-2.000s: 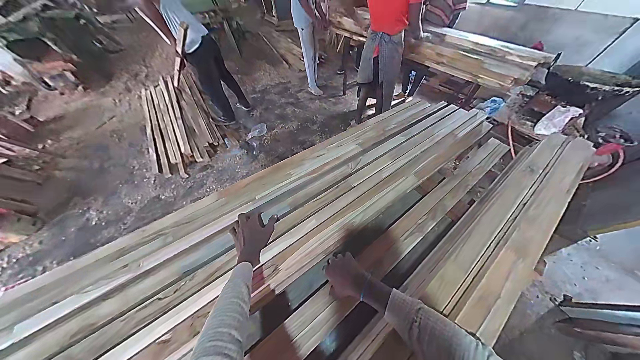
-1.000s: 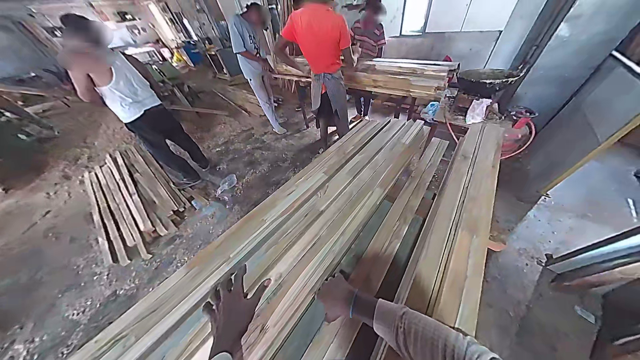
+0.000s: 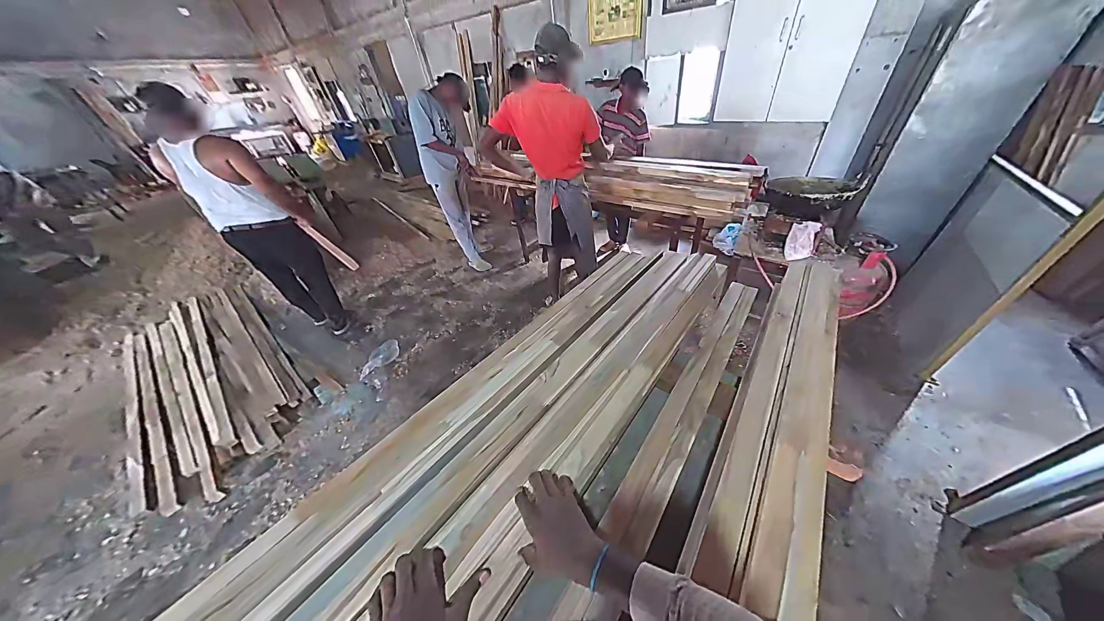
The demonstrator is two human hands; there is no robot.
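Observation:
Long wooden boards (image 3: 552,414) lie side by side in front of me, running away toward the far end of the bench. At the bottom of the view my left hand (image 3: 423,591) rests on them, its fingers spread; its wrist is out of frame. To its right and slightly farther up, my right hand (image 3: 556,526) lies palm down on the boards, a blue band around the wrist. Neither hand is closed around a board. Gaps part a narrower board (image 3: 681,423) from the group on its left and from the wide boards (image 3: 789,431) on its right.
Several people stand around another stack of boards (image 3: 673,185) ahead. A person in a white vest (image 3: 237,185) holds a wood strip at the left. Loose strips (image 3: 190,388) lie on the floor. A black pan (image 3: 811,197) and a red cylinder (image 3: 865,285) are beyond the boards' far right end.
The view has tilted up over the last two seconds. My right hand has gone from a curled shape to lying flatter on the boards. The person in the white vest now shows a wood strip in hand.

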